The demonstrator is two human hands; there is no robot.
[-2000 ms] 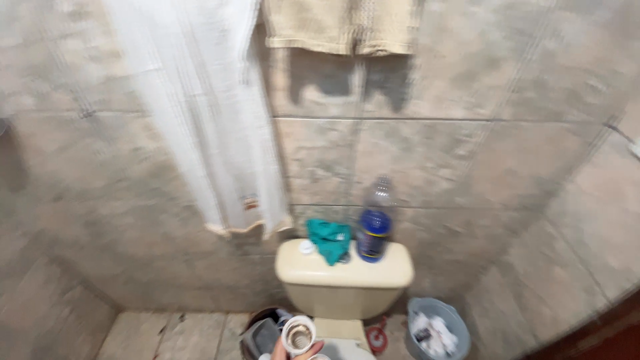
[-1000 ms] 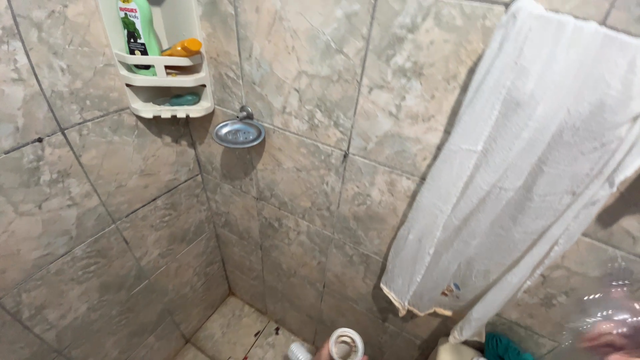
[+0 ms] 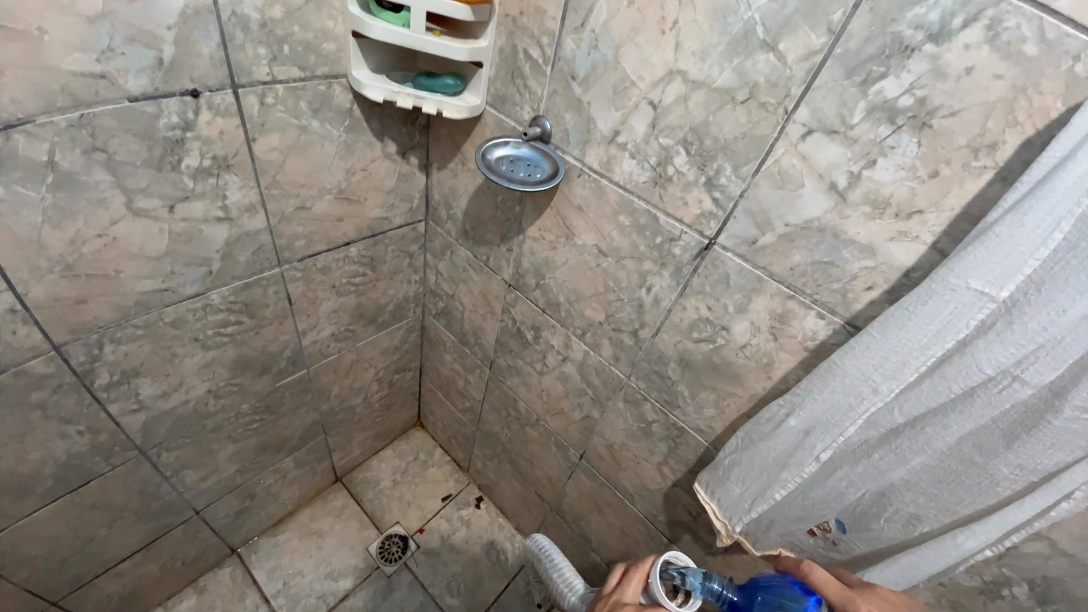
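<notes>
At the bottom of the head view, my left hand (image 3: 627, 585) grips a white round plastic pipe end (image 3: 677, 581), its opening facing up. A ribbed white flexible hose (image 3: 554, 571) runs beside this hand on its left. My right hand (image 3: 837, 586) is closed on a clear plastic bottle with a blue body (image 3: 778, 592), tilted so that its neck points left into the pipe opening. Clear liquid shows at the bottle's mouth. The lower parts of both hands are cut off by the frame edge.
A white towel (image 3: 926, 425) hangs at the right. A metal soap dish (image 3: 520, 163) and a white plastic corner shelf (image 3: 416, 51) are on the tiled walls. A square floor drain (image 3: 392, 549) lies in the corner floor.
The bottle stood on the toilet tank two seconds ago; now it is in my right hand, tilted at the pipe opening. The view has swung left to the shower corner.
</notes>
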